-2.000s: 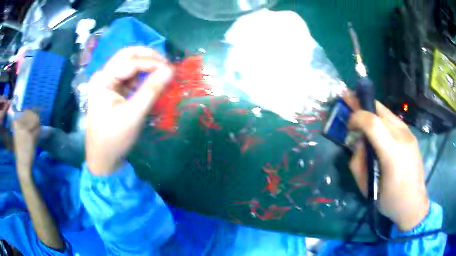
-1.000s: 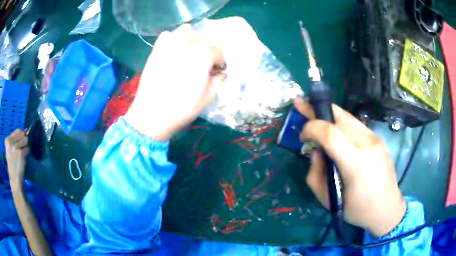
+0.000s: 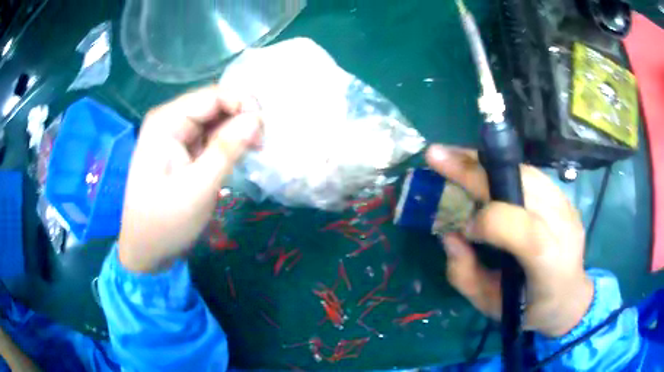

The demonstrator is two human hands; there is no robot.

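Observation:
My right hand grips the black handle of the soldering iron, its metal tip pointing up to the top edge. Its thumb and fingers also hold a blue block with a dirty pale band. My left hand is over the left edge of the shiny plastic bag, thumb and forefinger close together. The hand is blurred, and I cannot tell whether something tiny is between its fingertips. Short red wires lie scattered on the green bench below the bag.
The black soldering station with its yellow sponge stands at right. A red mat lies beyond it. A blue bin is at left, partly behind my left hand. A clear funnel or disc is at the far side.
My left hand moved from over the blue bin and red wires onto the bag, then back left to its edge. My right hand still holds the iron and block. The camera view has shifted.

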